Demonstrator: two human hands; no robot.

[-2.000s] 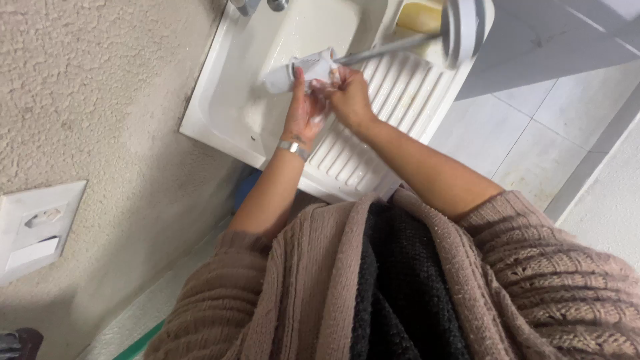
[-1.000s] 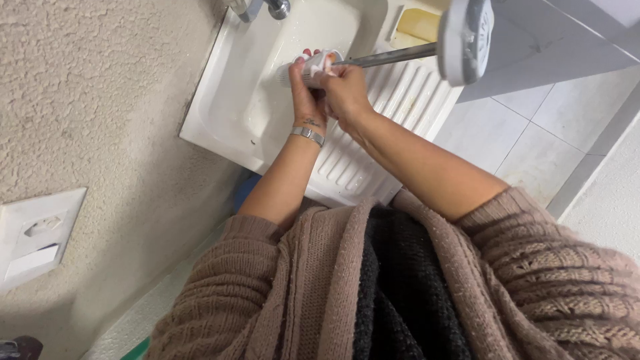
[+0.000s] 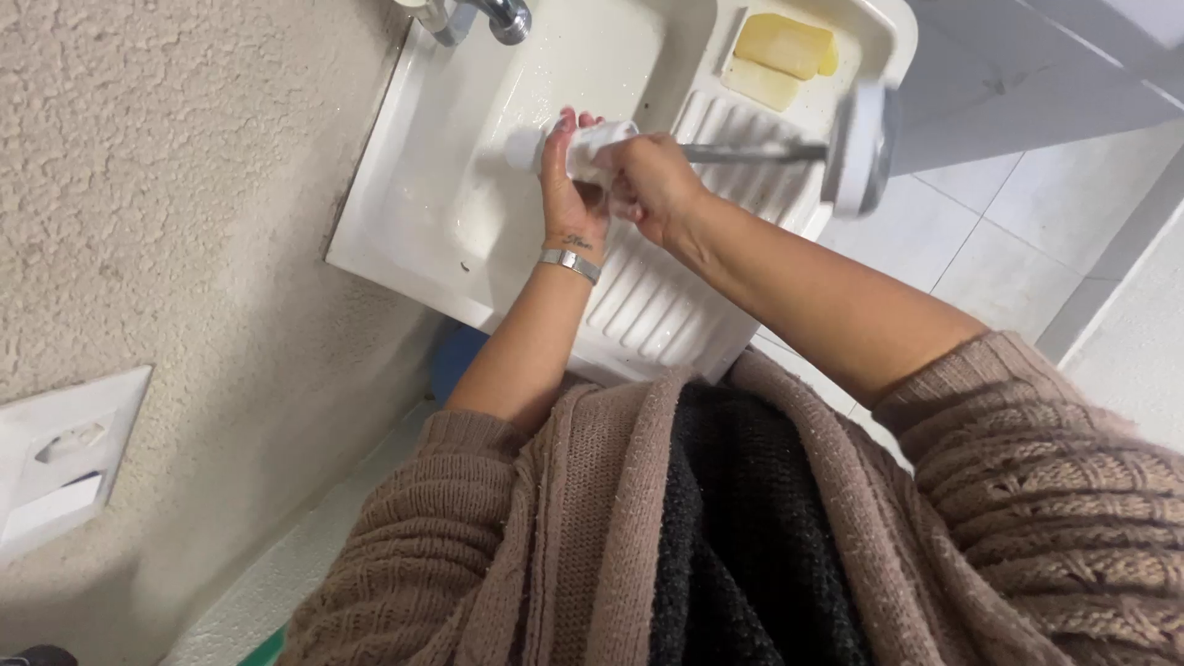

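Over the basin of the white laundry sink, my left hand holds a white cylindrical piece, its fingers around the far side. My right hand is closed at the near end of that piece, where a grey metal rod comes out to the right. A round white-and-grey disc-shaped part, blurred, is at the rod's other end. What exactly the right fingers grip is partly hidden. A watch with a metal band is on my left wrist.
Yellow soap bars lie in the sink's corner recess. A metal faucet juts over the basin's back edge. The ribbed washboard slopes below my hands. A rough wall with a white socket plate stands at left.
The rod and disc have swung lower, and the disc has moved away from beside the soap. Both hands remain on the white piece, my right hand now covering its near end.
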